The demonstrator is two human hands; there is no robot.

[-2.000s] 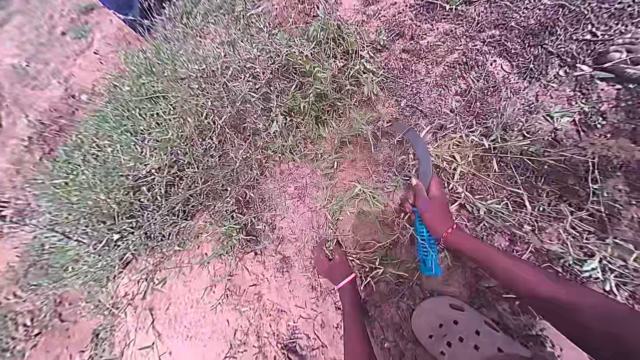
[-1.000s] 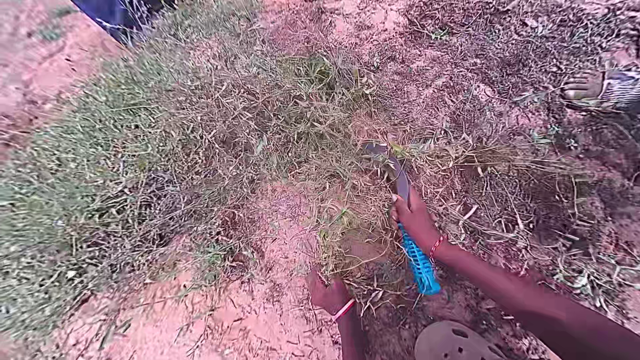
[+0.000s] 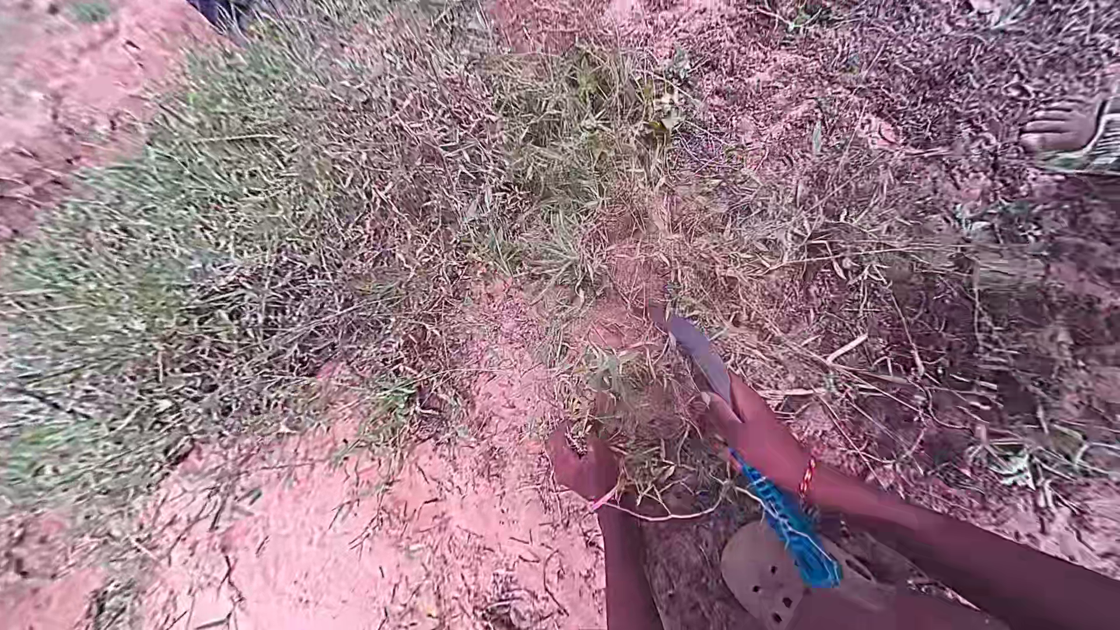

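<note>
My right hand (image 3: 766, 437) grips a sickle with a dark curved metal blade (image 3: 700, 354) and a handle wrapped in blue material (image 3: 792, 529). The blade points up and left, low over cut grass and soil. Left of it, my left hand (image 3: 586, 464) is closed around a bunch of grass (image 3: 630, 411), whose stems spread up and right from the fingers. A thin pale stem arcs between my two wrists. Part of the blade's tip is blurred against the ground.
Thick grass (image 3: 219, 236) covers the ground to the left, with bare reddish soil (image 3: 350, 542) below it. Loose dry stalks (image 3: 857, 367) lie at right. My clog (image 3: 761, 573) is under the sickle handle. Another person's foot (image 3: 1063, 127) shows at the upper right; dark cloth is at the top left.
The sickle in my right hand has moved down and nearer to my left hand than one second ago. My left hand stays low among the grass.
</note>
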